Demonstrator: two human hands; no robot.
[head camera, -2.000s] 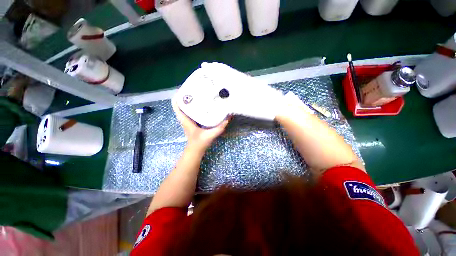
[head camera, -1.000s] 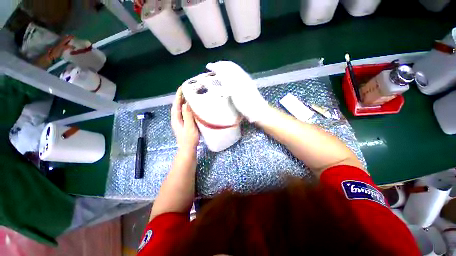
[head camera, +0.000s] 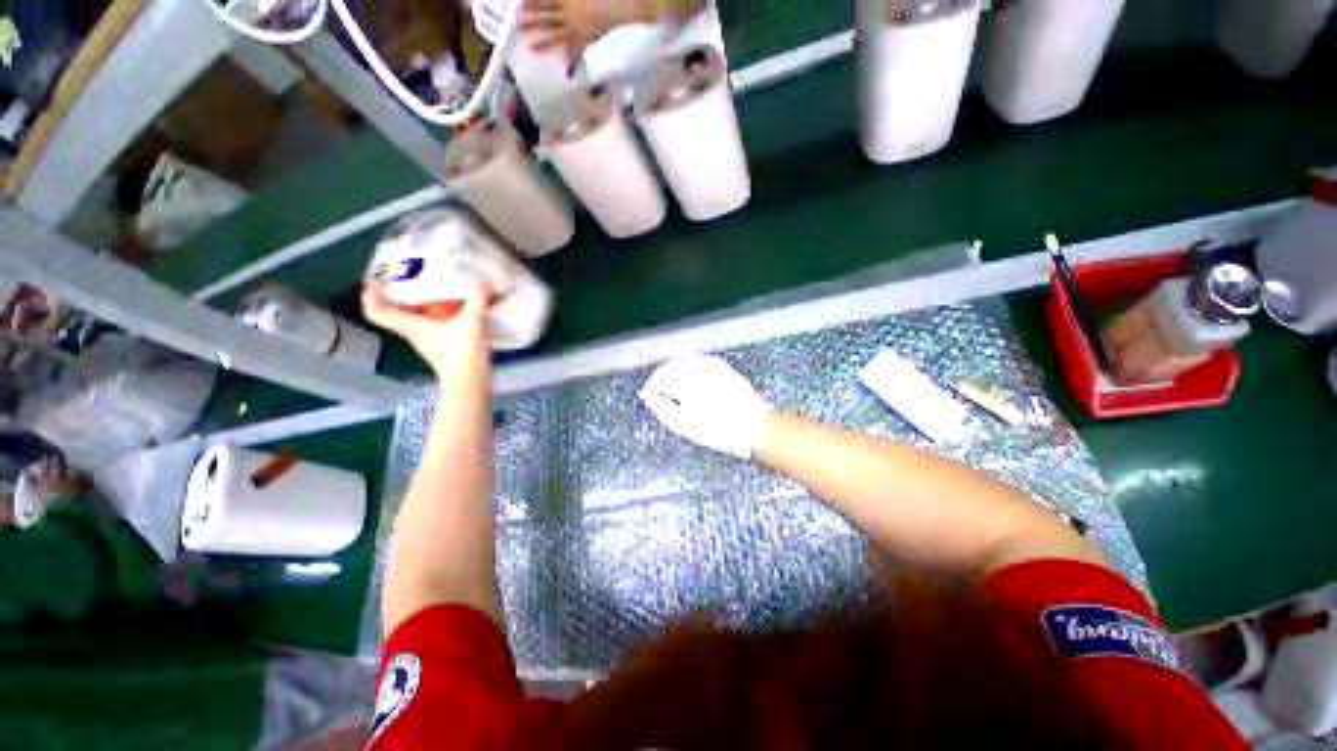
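My bare left hand (head camera: 433, 326) holds a white housing (head camera: 513, 294) by its brown strap, over the green conveyor beyond the mat at the upper left. The housing's end panel with a dark hole faces left and is blurred. My gloved right hand (head camera: 708, 404) is over the bubble wrap mat (head camera: 631, 543), apart from the housing. No object shows in it; its fingers blend together. The hammer does not show; my left forearm covers part of the mat.
A white block (head camera: 916, 396) and a pale small piece (head camera: 994, 402) lie right on the mat. A red tray (head camera: 1173, 393) holds a bottle (head camera: 1185, 326). A strapped housing (head camera: 301, 506) lies left. More housings (head camera: 701, 147) stand beyond the rail (head camera: 616, 352). Another person's hand (head camera: 609, 18) is at the top.
The housing has moved from above the mat to the conveyor at the upper left, in my left hand. My right hand has let go of it and stays over the mat.
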